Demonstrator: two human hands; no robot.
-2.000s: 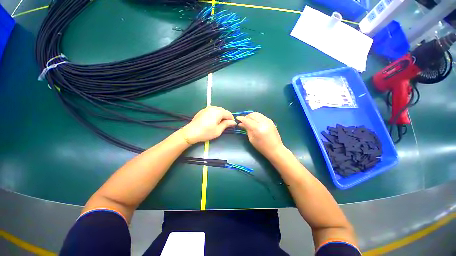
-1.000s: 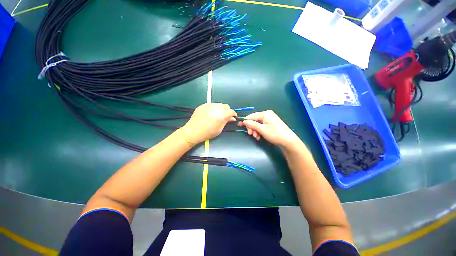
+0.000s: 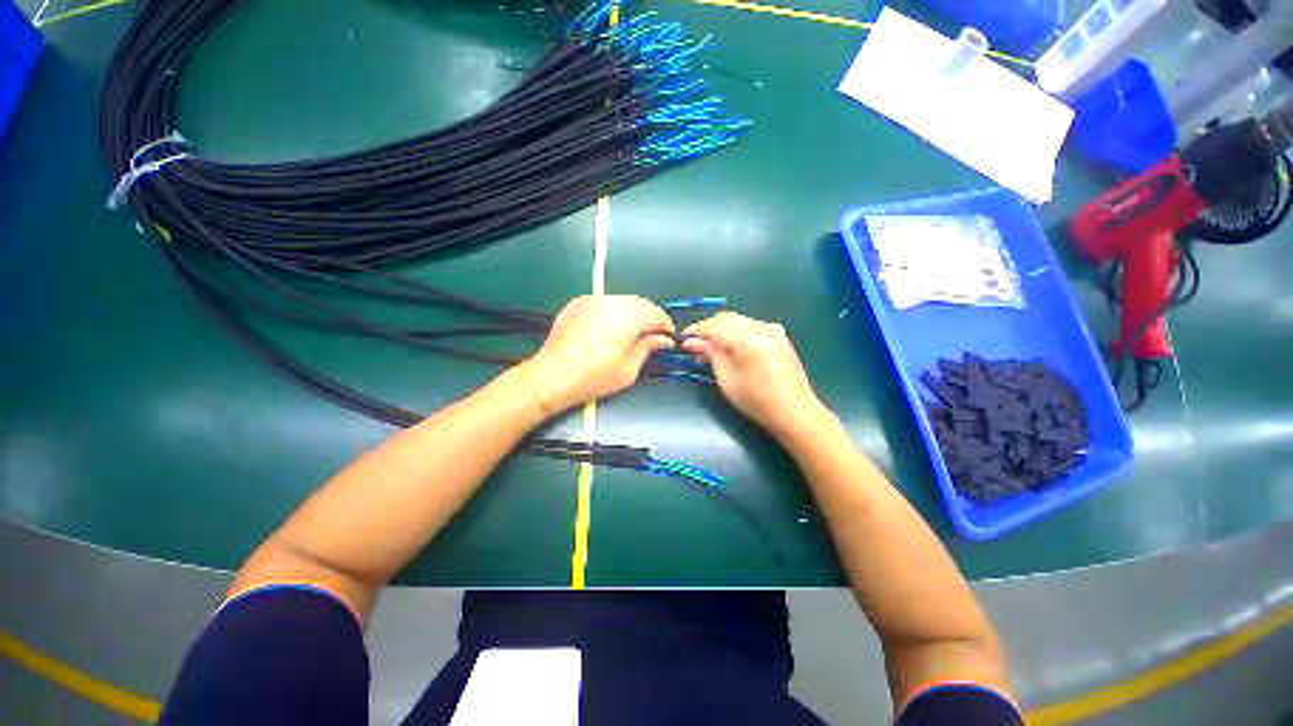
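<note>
My left hand (image 3: pixel 610 345) is closed on the end of a black cable (image 3: pixel 489 336) at the middle of the bench. My right hand (image 3: pixel 740 365) pinches at the same cable end, its fingertips almost touching my left fingertips. What lies between the fingertips is mostly hidden. Blue core wires (image 3: pixel 695 304) show just beyond my hands. Below my hands, cables with black sleeves (image 3: pixel 617 455) lie on the green bench, their blue tips pointing right. A thick cable bundle (image 3: pixel 383 213) curves at the upper left, held by a white tie (image 3: pixel 152 166).
A blue parts tray (image 3: pixel 918 411) at right holds a heap of black sleeves (image 3: pixel 1010 426) and a clear bag of small white parts (image 3: pixel 946 260). A red heat gun (image 3: pixel 1146 255) lies further right. A white paper sheet (image 3: pixel 957 107) with a small white roll (image 3: pixel 966 51) lies beyond the tray.
My right hand drew slightly away from the left with its fingers spread, then came back to the left fingertips. The sleeved cables below have stayed in place.
</note>
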